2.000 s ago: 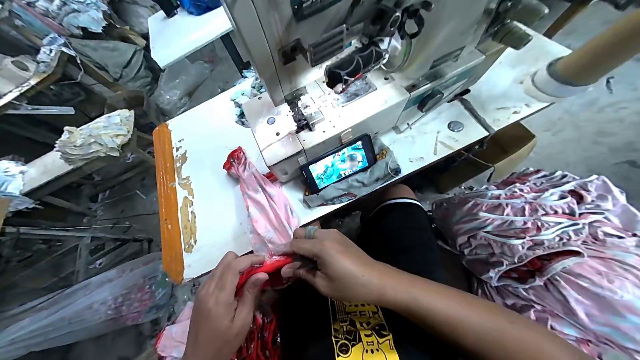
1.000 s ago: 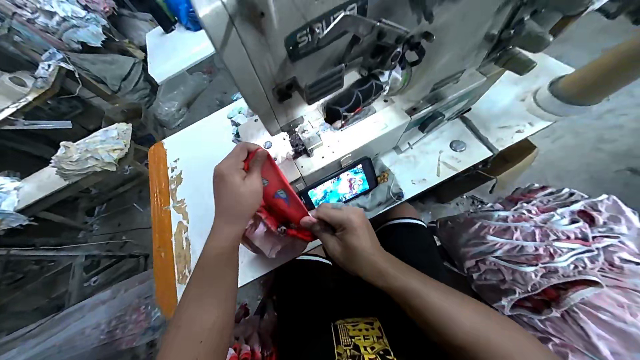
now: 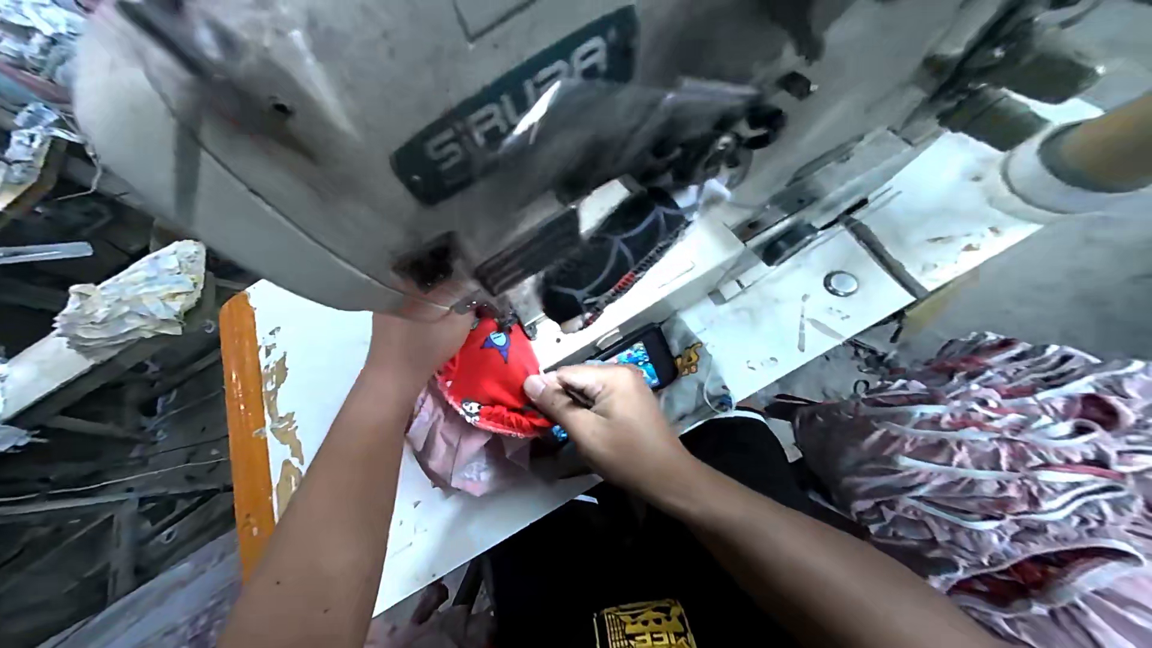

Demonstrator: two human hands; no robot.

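A red printed fabric piece with pale pink cloth hanging below it lies at the needle area of a Siruba sewing machine. My left hand is at the fabric's far left edge, its fingers partly hidden under the machine head, so its grip cannot be made out. My right hand pinches the red fabric's right edge between thumb and fingers. A lit phone lies just beyond my right hand, beside the machine bed, its near part covered.
Gathered pink and white garments are heaped at the right. The white table has a worn orange edge on the left. A stack of cloth pieces rests on a beam farther left. A thick pole stands at the upper right.
The red fabric was low near my lap, then held up before the machine, and is now at the needle area. Both hands moved with it. The view has come closer to the machine.
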